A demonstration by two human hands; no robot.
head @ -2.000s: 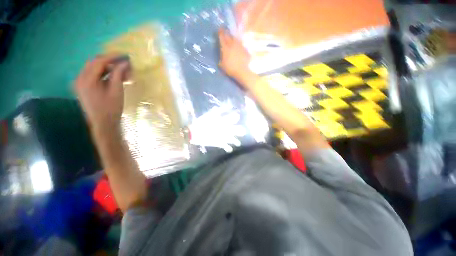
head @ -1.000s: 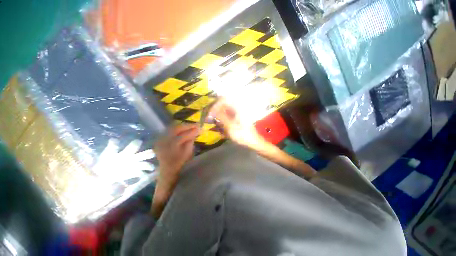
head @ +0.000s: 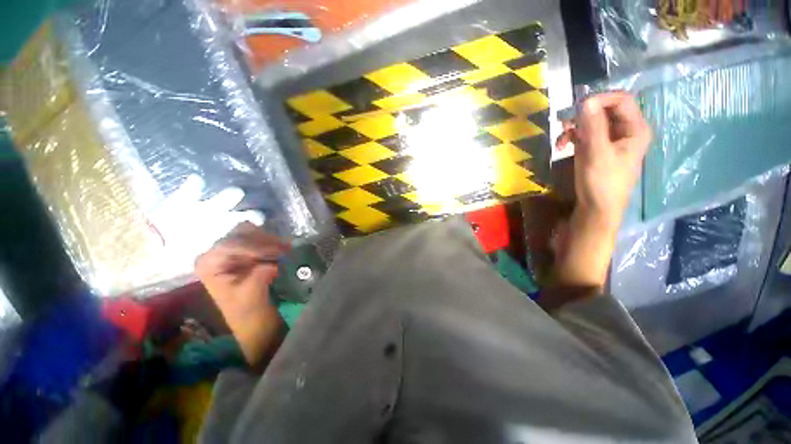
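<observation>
The yellow-black checkered board (head: pixel 356 154) lies in front of me, with strong glare at its middle. My left hand (head: pixel 247 264) is beside the board's lower left corner, fingers drawn together. My right hand (head: pixel 607 147) is at the board's right side, near the teal sheet (head: pixel 672 143), thumb and fingertips pinched. I cannot tell if either hand holds a thin piece. A white glove (head: pixel 204 221) lies at the lower end of the dark grey sheet (head: pixel 165 82), under clear film.
A yellow-tan ribbed sheet (head: pixel 61 147) is at far left. Pale blue handles (head: pixel 295 33) lie on the orange sheet (head: pixel 347 13). A tangled pile of coloured strips (head: pixel 702 16) is at top right. A small black piece (head: pixel 704 243) is in film. Red parts (head: pixel 490 227) show below the board.
My hands have moved apart from over the board, the left to its lower left and the right to its right side. The view has shifted, showing more of the right side.
</observation>
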